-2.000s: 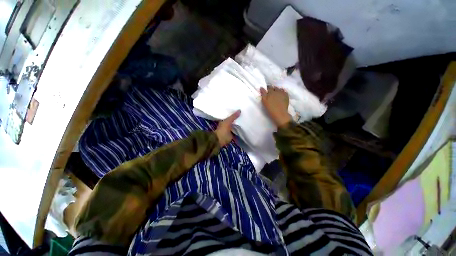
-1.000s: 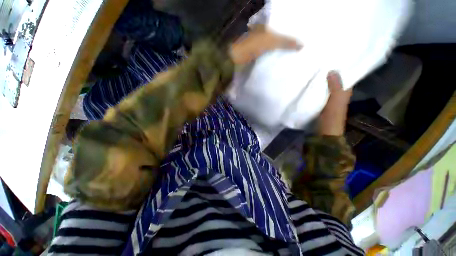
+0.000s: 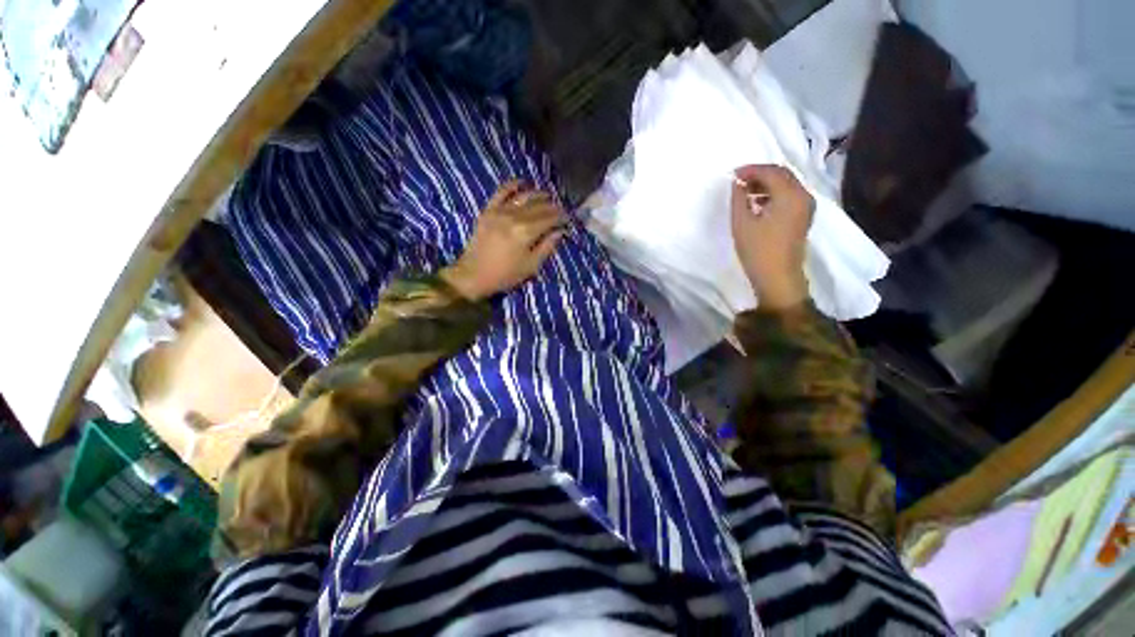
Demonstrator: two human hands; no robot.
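Observation:
A stack of white cut pieces (image 3: pixel 691 156) lies fanned, with ragged edges, beside my lap on the right. My right hand (image 3: pixel 774 230) is over the stack, with fingertips pinched around a small white thing that is too small to name. My left hand (image 3: pixel 513 239) rests on the striped apron at my thigh, fingers curled; nothing shows in it, but the inside of the fingers is hidden. A dark cloth scrap (image 3: pixel 909 131) lies beyond the stack on the right.
The white tabletop's worn wooden edge (image 3: pixel 205 187) curves along the left. A wooden stool (image 3: pixel 212 373) and a green plastic crate (image 3: pixel 131 492) are at lower left. Pink paper (image 3: pixel 983 560) and yellow paper (image 3: pixel 1070 523) lie on the side table at lower right, behind another wooden edge.
The white stack, lifted and blurred in both hands a second ago, now lies beside my lap. My left hand has let go and moved to my thigh. My right hand has moved onto the stack.

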